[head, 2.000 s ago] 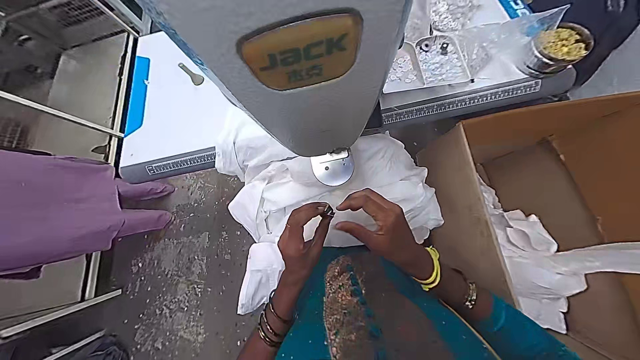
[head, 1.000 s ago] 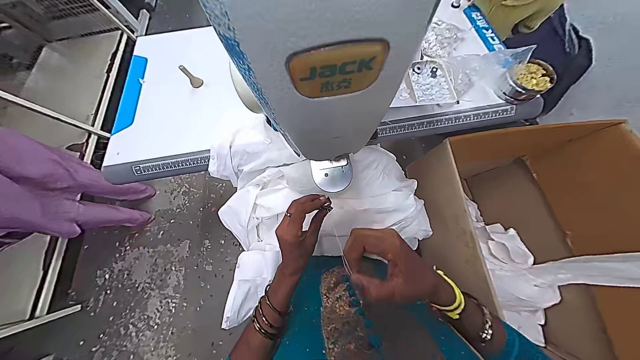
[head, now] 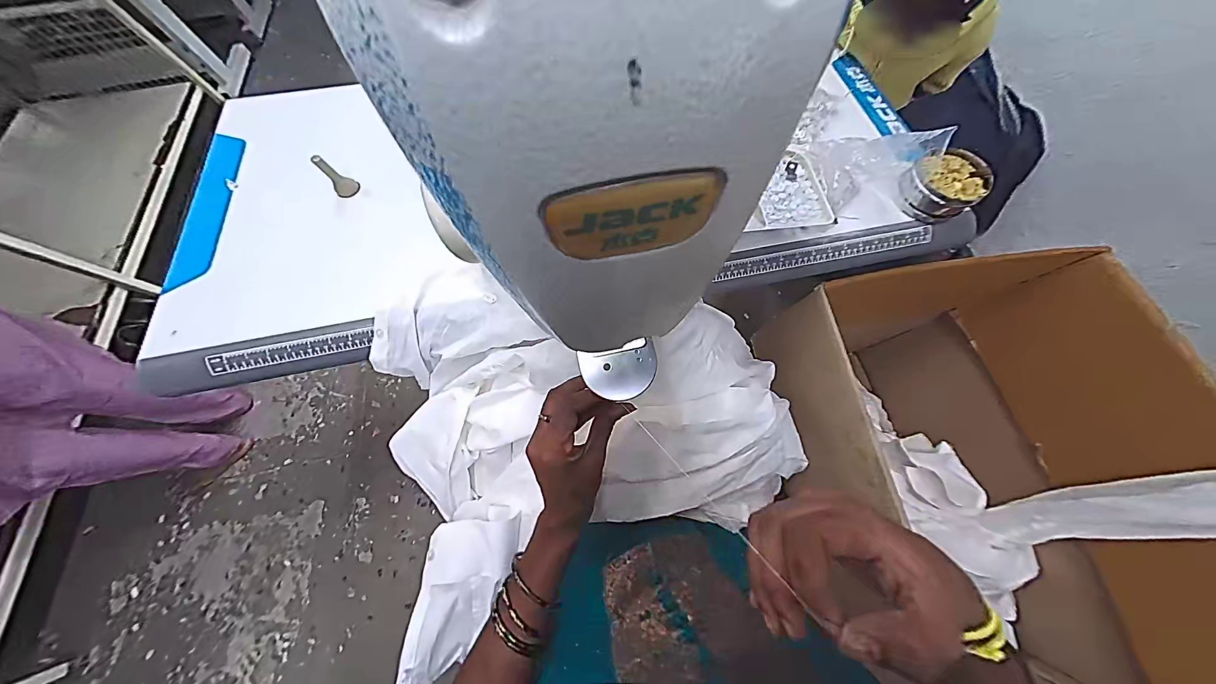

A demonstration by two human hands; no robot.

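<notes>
Below the round metal plate point(head: 617, 370) of a Jack sewing machine head point(head: 617, 123), my left hand point(head: 570, 446) pinches a small dark item, possibly a bobbin case, between thumb and fingers. From it a thin white thread point(head: 684, 470) runs down and right to my right hand point(head: 855, 579), which pinches the thread's other end over my lap. White fabric garments point(head: 693, 418) lie bunched under the machine head, behind my left hand.
An open cardboard box point(head: 1073, 380) with white cloth point(head: 931, 475) stands at right. Behind it are a metal bowl point(head: 917, 195) and a tray of small clear pieces point(head: 798, 199). A person in purple point(head: 114, 408) stands left; another person point(head: 997, 133) is at top right.
My right hand has moved away from my left, down and to the right, and the thread between them now spans a longer gap. My left hand still pinches the small dark item.
</notes>
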